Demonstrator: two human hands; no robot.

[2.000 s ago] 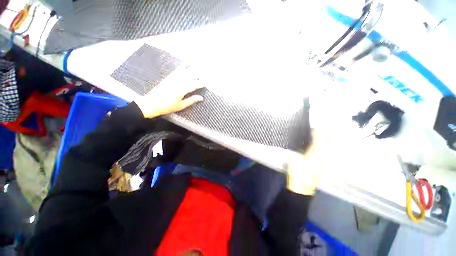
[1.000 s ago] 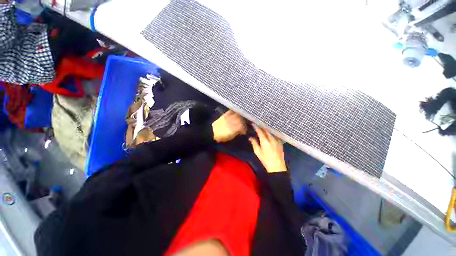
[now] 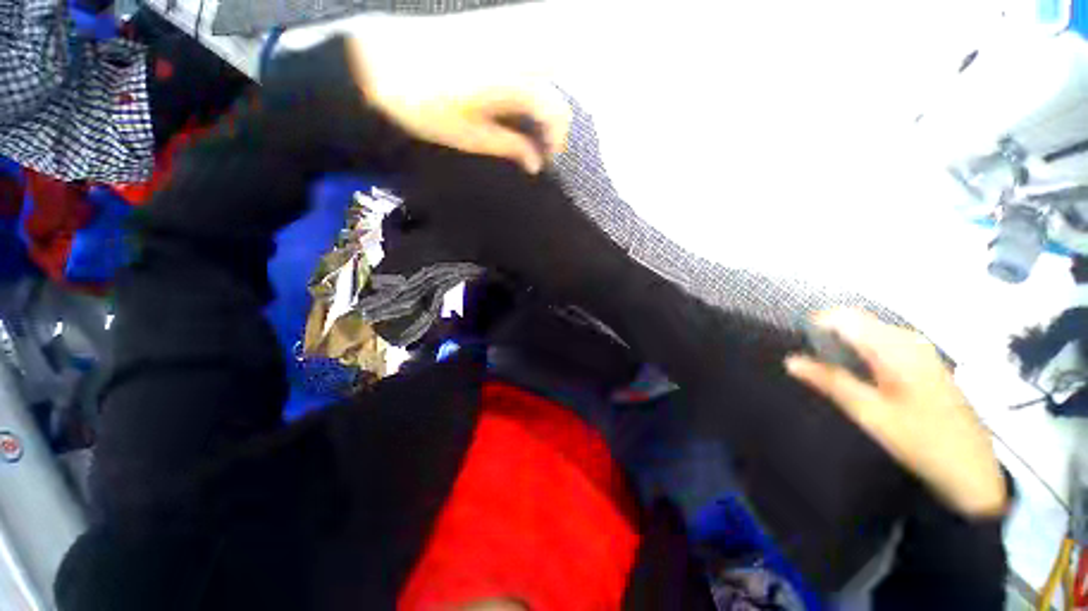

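A black panel [image 3: 650, 316] is stretched between my two hands and hangs over the table's front edge. My left hand [image 3: 489, 119] pinches its upper left end. My right hand [image 3: 895, 400] holds its right end, fingers bent over the cloth. The grey checked panel [image 3: 704, 277] lies on the white table behind and partly under the black panel, so only its curved far edge shows. Both hands are slightly blurred.
A blue crate [image 3: 301, 257] with offcuts [image 3: 412, 298] is beside my lap. The machine's metal parts [image 3: 1017, 239] stand at the right, with a black thread tangle [image 3: 1056, 358] near them. Scissors handles [image 3: 1057, 575] show at the lower right. Checked cloth [image 3: 84, 113] hangs upper left.
My hands have risen from my lap and moved apart, bringing up the black panel. It now covers much of the checked panel, which was fully visible on the table one second ago.
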